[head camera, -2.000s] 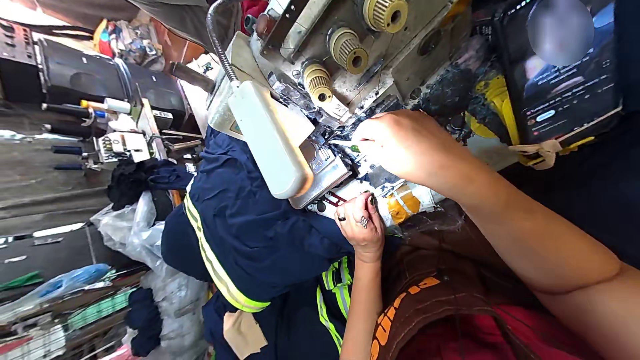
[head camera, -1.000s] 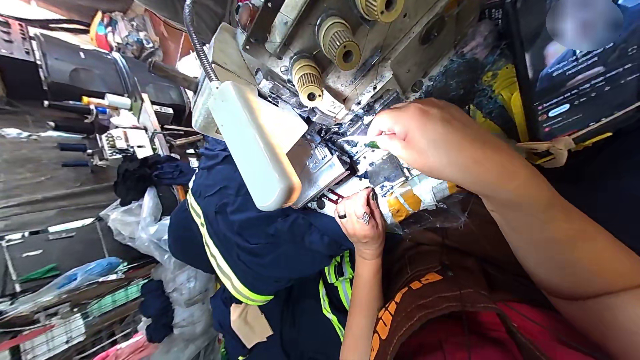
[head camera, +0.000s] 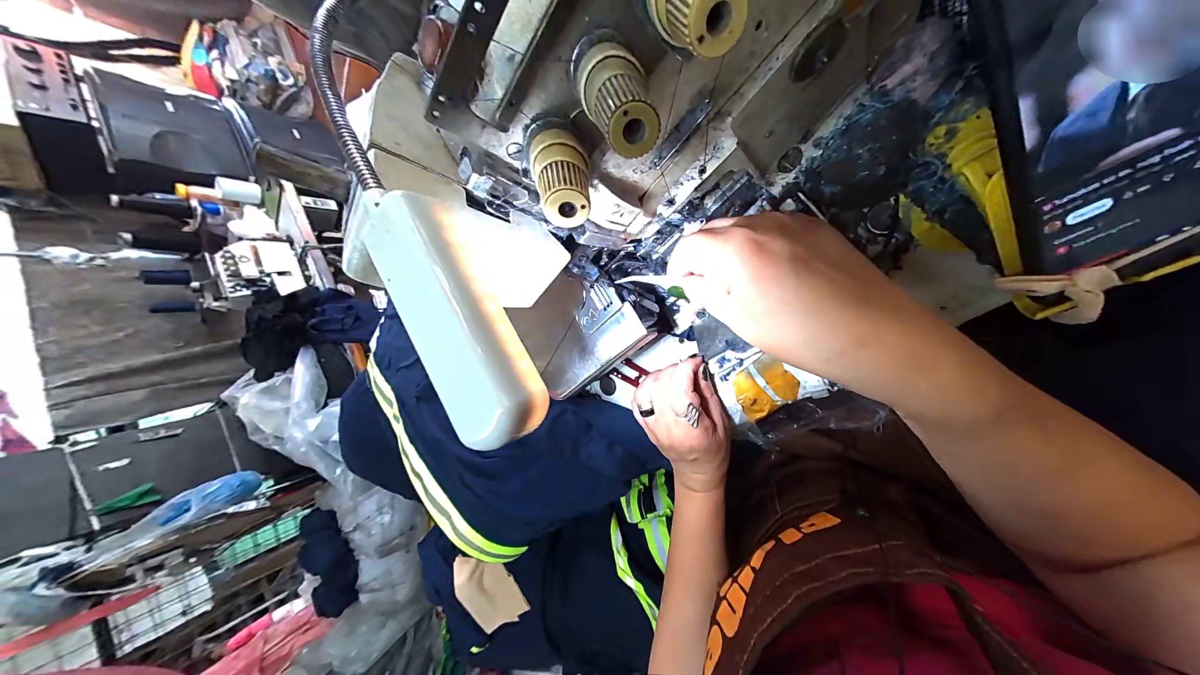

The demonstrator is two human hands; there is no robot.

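My right hand (head camera: 764, 281) is closed on the thin tweezers (head camera: 647, 279), whose pale tip points into the looper area of an overlock sewing machine (head camera: 506, 75). Below it, my left hand (head camera: 684, 408), with rings on its fingers, rests at the machine's front edge beside a small red part (head camera: 637, 368); whether it grips that part cannot be told. The metal cloth plate (head camera: 591, 328) lies left of both hands. Ribbed tension dials (head camera: 619, 98) stand above. Navy fabric with reflective tape (head camera: 450, 506) hangs below the machine.
A white lamp (head camera: 459, 319) on a flexible neck stretches over the machine's left side. At the upper right, a phone (head camera: 1106, 141) is propped with yellow straps (head camera: 994, 187). Clear plastic bags (head camera: 375, 525) and another sewing machine (head camera: 253, 262) are at the left.
The right hand stays over the looper area with small shifts, and the left hand remains at the front edge. The view has shifted slightly.
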